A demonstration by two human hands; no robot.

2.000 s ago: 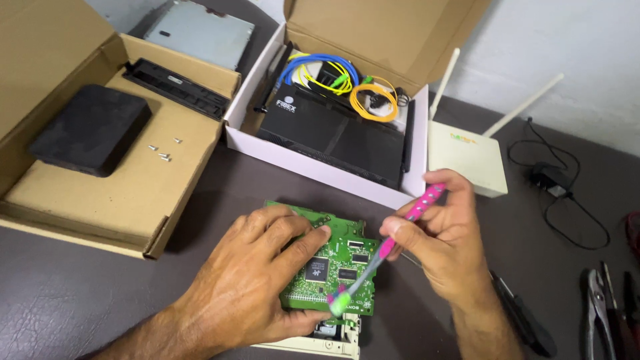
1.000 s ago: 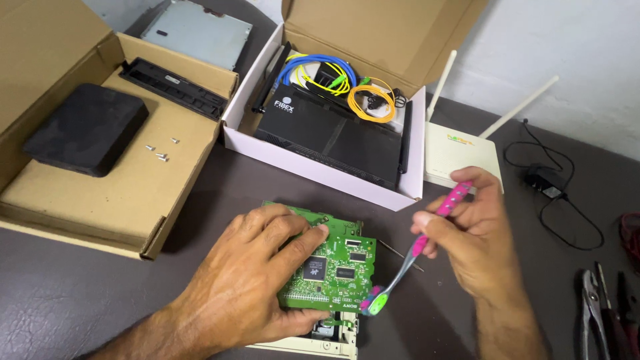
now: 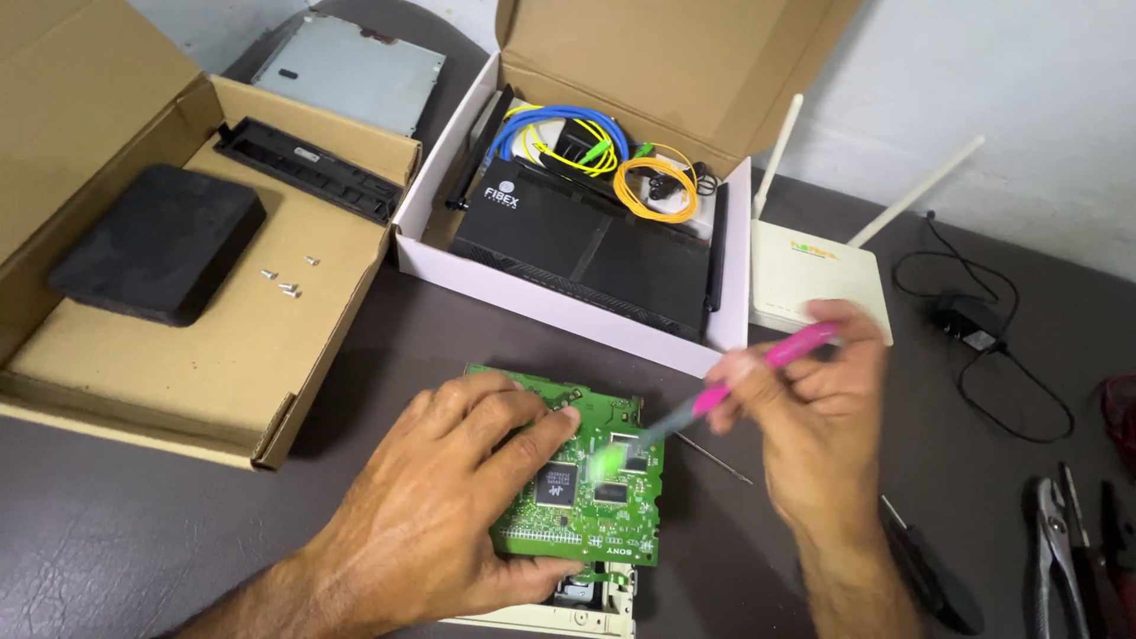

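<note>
A green Sony circuit board [image 3: 621, 524] with black chips lies over a cream drive chassis [image 3: 568, 619], most of which it hides. My left hand [image 3: 444, 488] grips the board's left part, fingers spread on top and thumb at its lower edge. In my right hand [image 3: 790, 390] is a toothbrush [image 3: 790, 348] with a pink and grey handle, held between thumb and fingers. Its green bristle head, blurred, is over the board near the small chips; whether it touches cannot be told. A thin metal shaft [image 3: 714, 457] lies just right of the board.
Behind are an open box [image 3: 568, 306] with a black router and coiled cables, and a white router [image 3: 821, 275]. At left, a cardboard box [image 3: 222, 426] holds a black case and several screws. A screwdriver [image 3: 927, 568] and pliers [image 3: 1053, 559] lie at right; a power adapter [image 3: 967, 319] is farther back.
The toothbrush head was at the board's lower right edge; my right hand has moved it up and left over the chips. My left hand stays on the board.
</note>
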